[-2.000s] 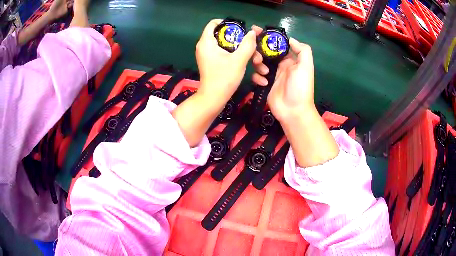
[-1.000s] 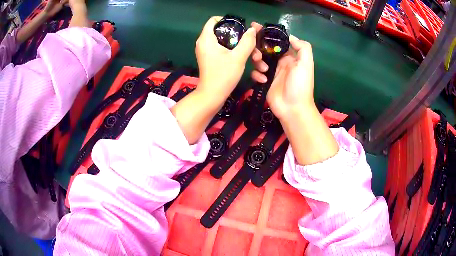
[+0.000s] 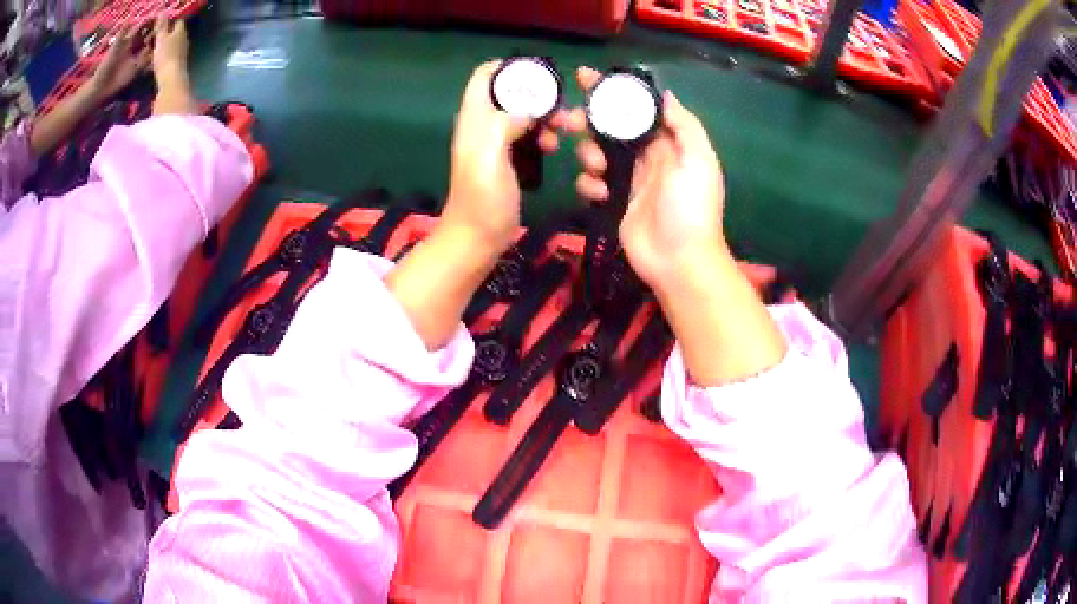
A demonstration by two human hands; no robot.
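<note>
My left hand (image 3: 482,165) is shut on a smartwatch (image 3: 526,90) with a round, plain white lit face. My right hand (image 3: 671,195) is shut on a second smartwatch (image 3: 622,106), its face also white, its black strap hanging down over the tray. The two watches are held side by side, a little apart, above the green bench. Below, the red watch tray (image 3: 596,496) holds several black watches lying face down, among them one near its middle (image 3: 582,375). My forearms and pink sleeves hide parts of the tray.
A neighbour's pink sleeve (image 3: 177,177) and hands are at the left, over more red trays. A stack of red trays with black straps (image 3: 945,307) stands at the right, beside a slanted metal post (image 3: 933,177). More red trays lie across the green bench (image 3: 390,94).
The watch faces went from yellow and blue, through mostly dark, to plain white. My hands have moved slightly apart. A red object has come into view at the top edge.
</note>
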